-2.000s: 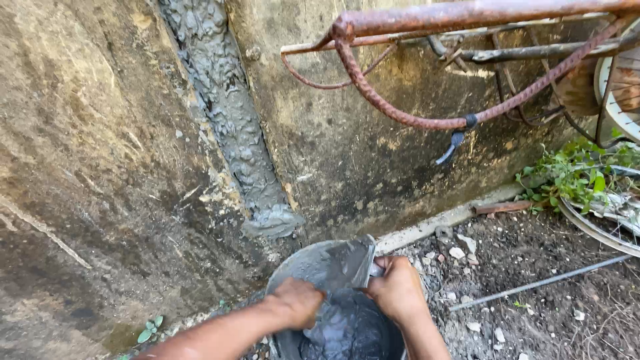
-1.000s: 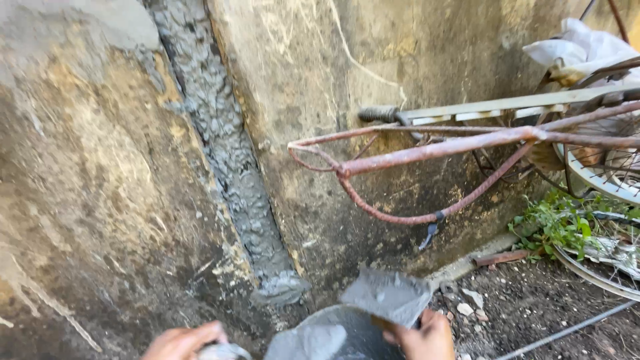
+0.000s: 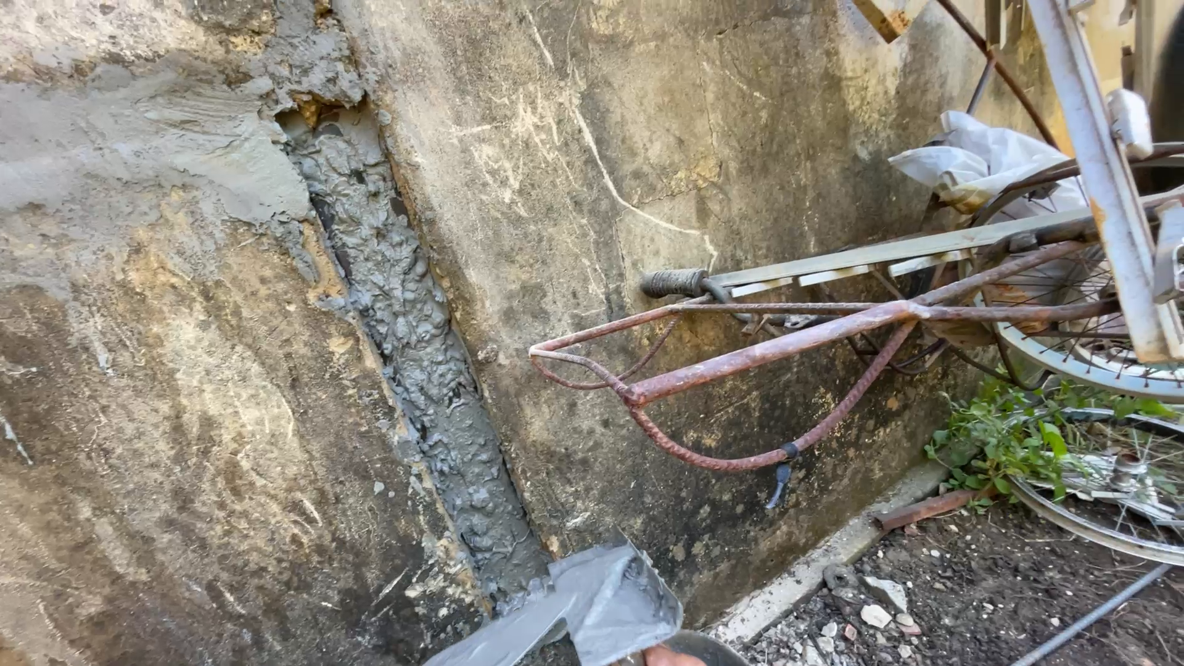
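Observation:
Wet grey mortar (image 3: 421, 361) fills a long vertical channel in the stained wall (image 3: 573, 213). At the bottom edge, a mortar-coated flat plate (image 3: 624, 597) is tilted near the channel's lower end, and the fingers of my right hand (image 3: 671, 656) show just under it, gripping its lower edge. Another mortar-smeared flat piece (image 3: 513, 634) lies against its left side; what holds it is out of frame. Part of a dark bucket's rim (image 3: 708, 646) shows beside my fingers. My left hand is not in view.
A rusty metal frame (image 3: 768, 351) juts out from the right in front of the wall. Beyond it are bicycle wheels (image 3: 1091, 527), a white plastic bag (image 3: 990, 162) and a green plant (image 3: 1008, 439). Stones (image 3: 874, 615) and a metal rod (image 3: 1096, 615) lie on the soil.
Both hands were over the bucket two seconds ago; my left hand has since left the view. The mortar-coated plate was raised out of the bucket. The view has tilted up the wall.

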